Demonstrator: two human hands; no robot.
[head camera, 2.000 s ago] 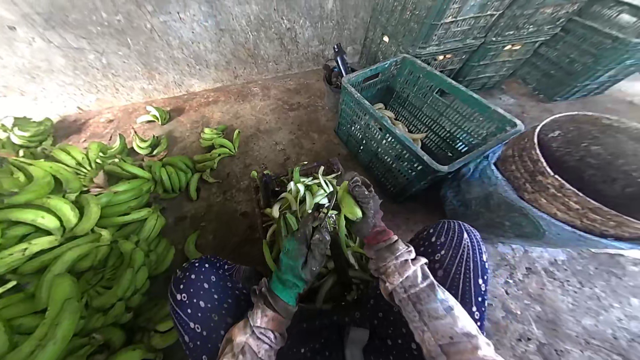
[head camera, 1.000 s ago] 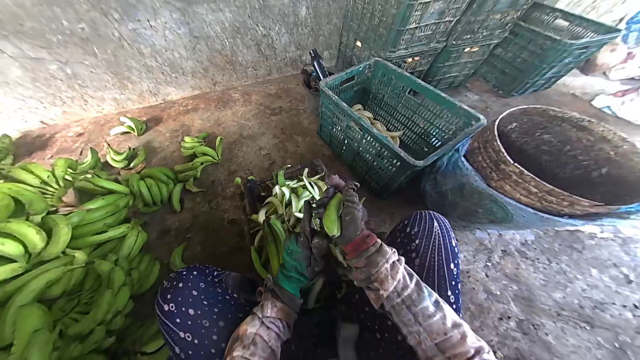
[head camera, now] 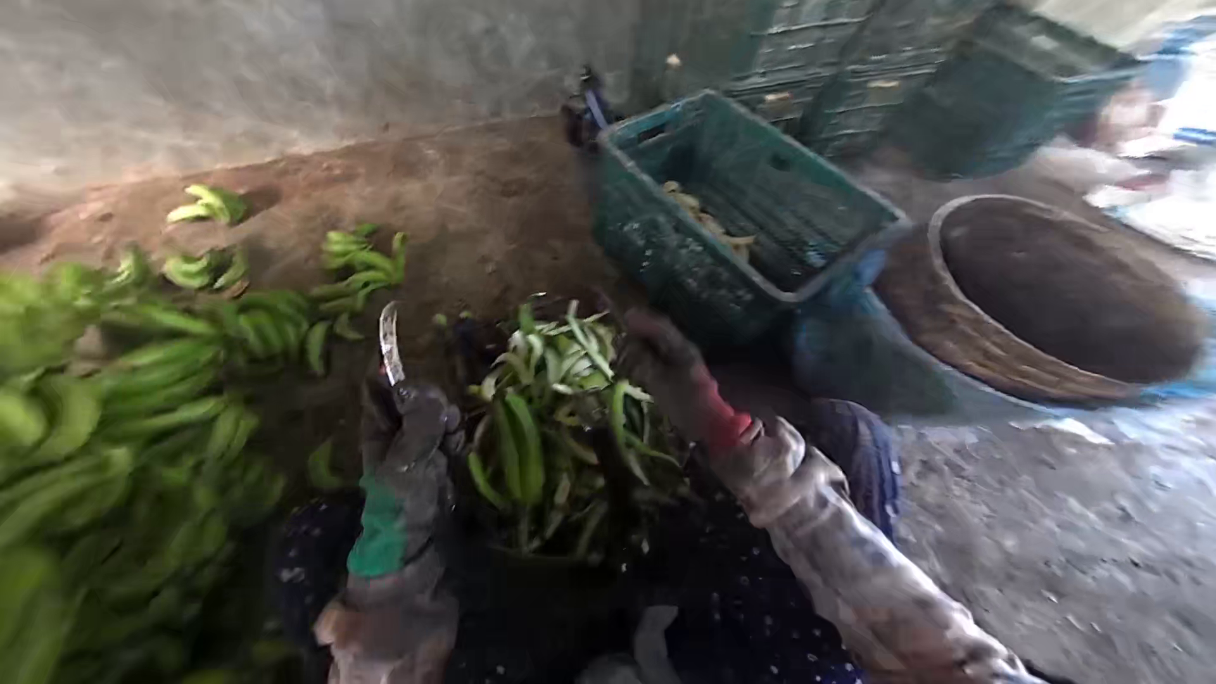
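Note:
My left hand (head camera: 408, 427), in a dark glove with a green cuff, is closed on a small knife (head camera: 389, 344), its curved blade pointing up. My right hand (head camera: 660, 347), in a dark glove with a red cuff, is blurred at the right edge of a heap of peels (head camera: 570, 361); whether it holds anything cannot be told. Several green bananas (head camera: 520, 446) lie on the near left part of the heap, between my hands. What bears the heap is mostly hidden.
A large pile of green bananas (head camera: 142, 399) covers the floor at left. A green plastic crate (head camera: 703, 285) with peeled bananas (head camera: 708, 218) stands ahead, right of centre. Beside it is a round woven basket (head camera: 1007, 332). More crates (head camera: 845, 85) stand behind.
My left hand has moved left, away from the peels, and the knife blade now shows. The green banana seen at my right hand earlier is no longer visible there.

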